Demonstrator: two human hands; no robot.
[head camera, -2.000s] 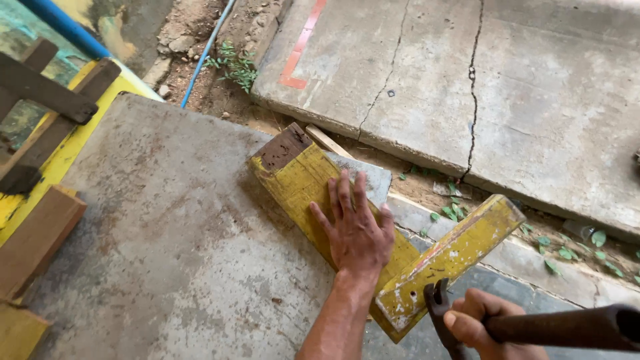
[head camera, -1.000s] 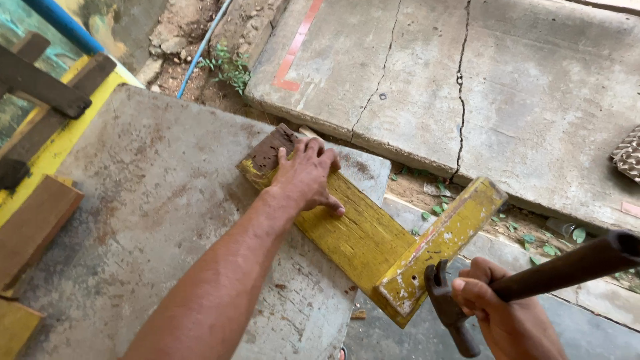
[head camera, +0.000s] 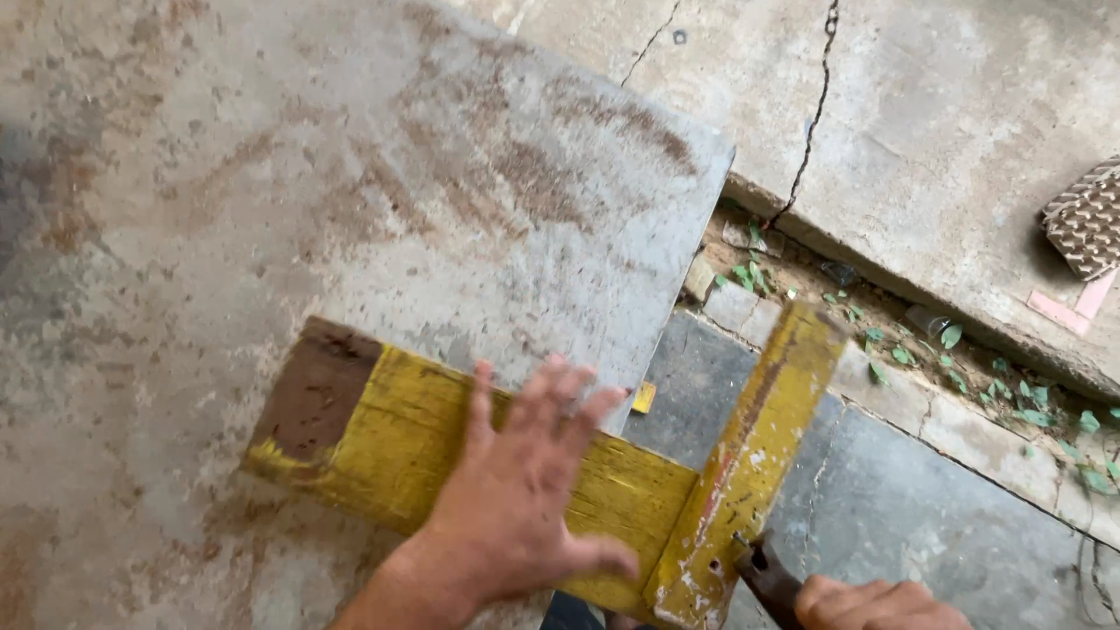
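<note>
A yellow-painted wooden board (head camera: 402, 429) with a bare brown end lies on the grey tabletop (head camera: 262, 219), its right part past the table's edge. Across that right end runs a shorter yellow wooden piece (head camera: 744, 464) with chipped paint. Spread flat over the middle of the board is my left hand (head camera: 516, 490), fingers apart and slightly blurred. My right hand (head camera: 875, 604), at the bottom edge, grips a claw hammer (head camera: 770, 577). The hammer's claw is at a nail (head camera: 740, 539) that sticks out of the shorter piece. Most of the handle is out of view.
Beyond the table's right edge lie a dark floor (head camera: 919, 516), a strip of soil with small green plants (head camera: 901, 350), and a raised cracked concrete slab (head camera: 936, 157). A patterned brown object (head camera: 1085, 219) sits on the slab at far right. A small yellow piece (head camera: 644, 398) shows beside the table edge.
The board has turned and shifted on the table, toward its near right side. My left hand has moved from the brown end to the board's middle. The view has moved closer.
</note>
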